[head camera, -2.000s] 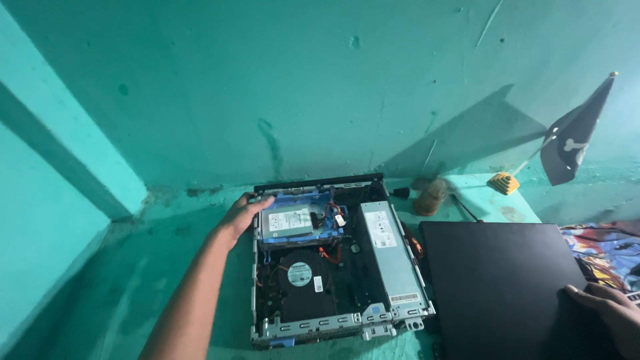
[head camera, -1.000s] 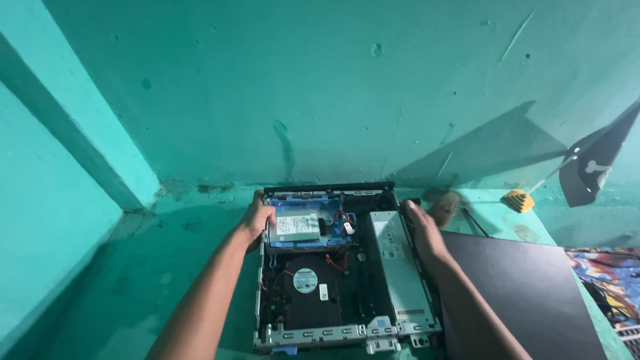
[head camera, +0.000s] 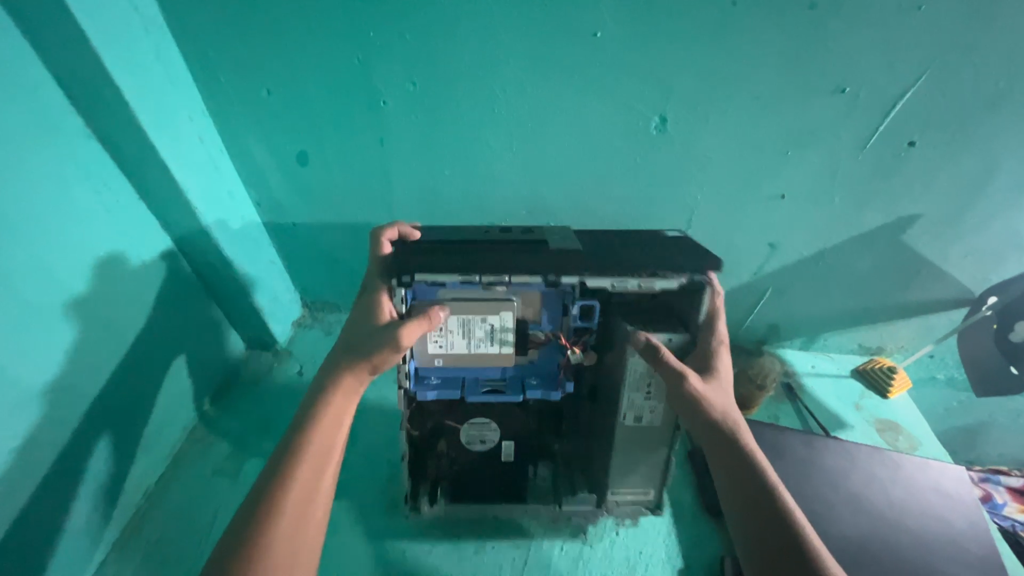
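Note:
An uncovered desktop computer case (head camera: 552, 480) is tilted, its black front panel (head camera: 560, 252) at the far edge. My left hand (head camera: 384, 328) grips its upper left corner, fingers over the panel and thumb over the hard drive (head camera: 472, 332), which sits in a blue plastic caddy (head camera: 496, 388). My right hand (head camera: 692, 360) grips the upper right side, its thumb over the metal power supply (head camera: 640, 408). A black fan housing with a round label (head camera: 480, 434) lies below the drive. Thin coloured wires (head camera: 570, 348) run beside the caddy. The case's near edge is blurred.
A flat black panel (head camera: 872, 496) lies at the right on the green surface. Behind it are a brown rounded object (head camera: 756, 382), a thin dark tool (head camera: 808, 410) and a yellow stepped stand (head camera: 882, 377) with a dark flag (head camera: 996, 336). Green walls (head camera: 560, 120) stand behind and left.
My right hand has moved from the black panel to the case's right side. The case lay flat; now its far end is raised, showing the front panel's face. My left hand has stayed on it.

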